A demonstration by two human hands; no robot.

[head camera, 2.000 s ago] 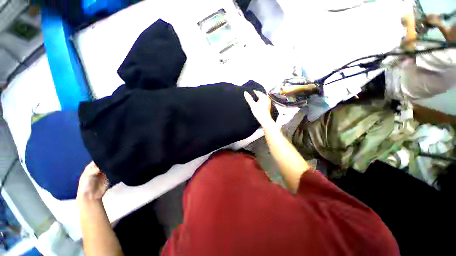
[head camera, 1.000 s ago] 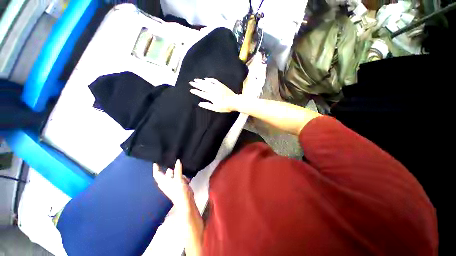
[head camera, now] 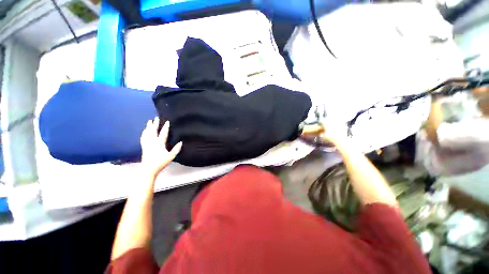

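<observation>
Black trousers (head camera: 225, 123) lie over the right part of the blue padded board (head camera: 96, 123), with one part folded out towards the back. My left hand (head camera: 159, 147) is at their left edge, fingers spread, where the black cloth meets the blue cover. My right hand (head camera: 330, 135) is at the tan handle of the steam iron (head camera: 312, 130), just beyond the trousers' right end. It is blurred but looks closed around the handle. The iron's soleplate is mostly hidden.
The white padded table (head camera: 145, 61) lies beneath. A metal-framed plate (head camera: 252, 64) is on it behind the trousers. Bright blue arms (head camera: 109, 48) stand at the back left. Black hose or cable (head camera: 380, 105) runs right. Crumpled olive cloth (head camera: 335, 195) lies below right.
My right hand has moved from the trousers to the iron's handle. My left hand stays at the trousers' left edge. The view has turned, and more of the blue board shows than two seconds ago.
</observation>
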